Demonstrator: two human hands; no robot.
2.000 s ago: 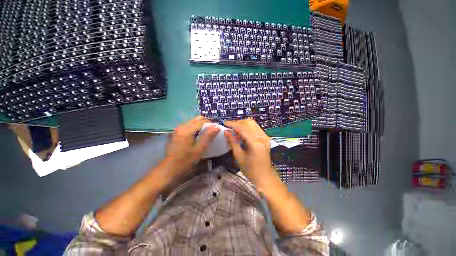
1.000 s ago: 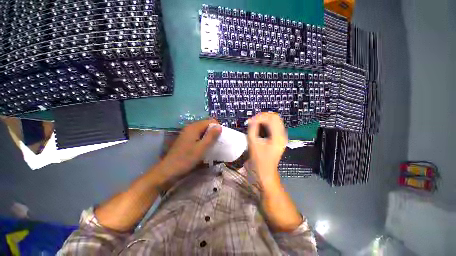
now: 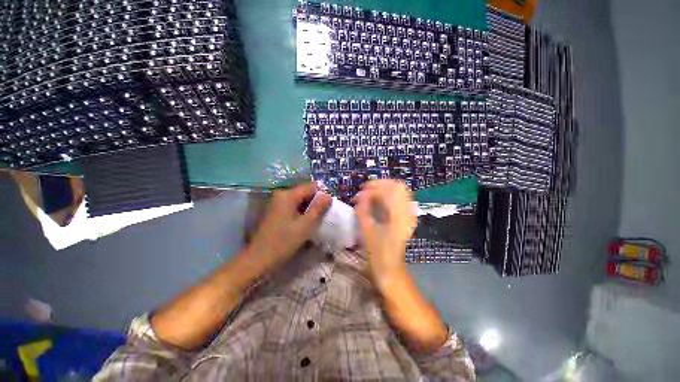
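Observation:
My left hand (image 3: 287,220) holds a white label sheet (image 3: 335,226) between thumb and fingers, at the bench's front edge above my lap. My right hand (image 3: 388,220) is at the sheet's right side, blurred, with its fingers bent; whether it grips the sheet or a small label cannot be told. Just beyond my hands a keyboard assembly without keycaps (image 3: 395,138) lies on the green bench (image 3: 272,97). Behind it lies another keyboard assembly (image 3: 395,48) with a white patch at its left end.
A large keyboard stack (image 3: 127,82) fills the left. A dark ribbed stack (image 3: 138,183) sits at the left edge over white paper (image 3: 104,227). Striped keyboard stacks (image 3: 522,138) stand at right, near an orange thing (image 3: 513,7). A blue bin (image 3: 67,347) is lower left.
The sheet was mostly hidden between both hands, then showed wider, and now is partly behind my right hand. My right hand has moved left and slightly down since one second ago.

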